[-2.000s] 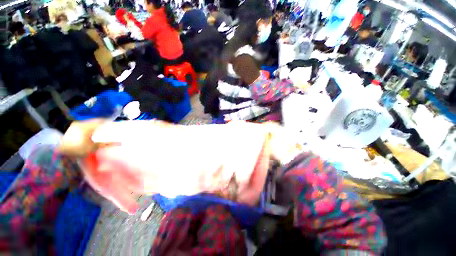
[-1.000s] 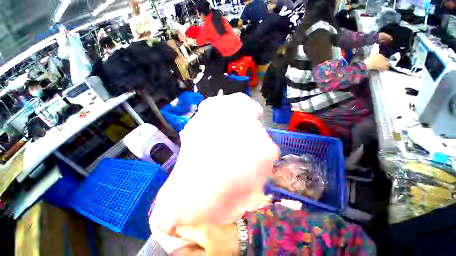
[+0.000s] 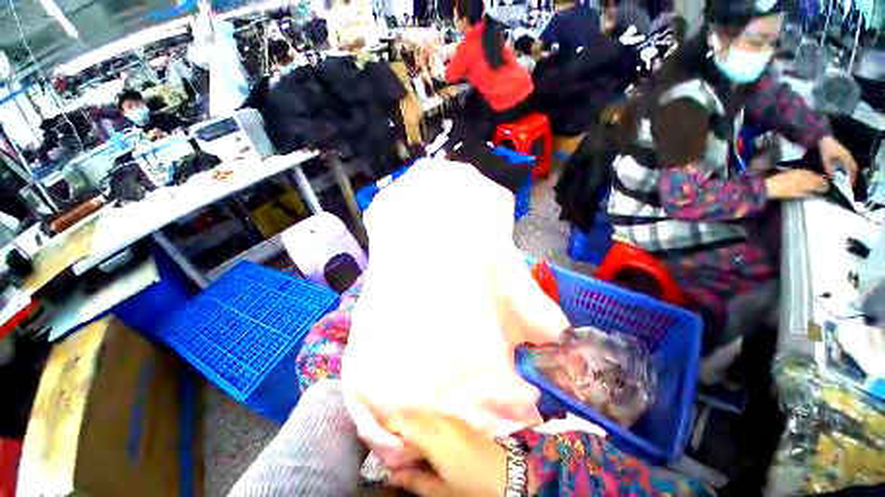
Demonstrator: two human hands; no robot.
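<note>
A pale pink-white garment (image 3: 437, 281) hangs raised and bunched in front of me, over the left part of a blue crate (image 3: 670, 335). My right hand (image 3: 442, 461), with a metal band at the wrist, grips its lower edge at the bottom centre. My left hand is hidden behind or inside the cloth; only a floral oversleeve (image 3: 325, 345) shows at its left side. A clear plastic bag with pinkish contents (image 3: 602, 374) and a bit of red plastic (image 3: 545, 280) are in the crate.
An upturned or tilted blue lattice crate (image 3: 247, 325), lilac-white stool (image 3: 325, 250) and cardboard box (image 3: 107, 413) are at left. A masked person (image 3: 718, 175) sits at right on a red stool, beside a white table (image 3: 796, 281).
Since two seconds ago the garment has gone from spread wide between both hands to bunched and upright. Since one second ago the view has shifted, and my right hand stays at the lower edge.
</note>
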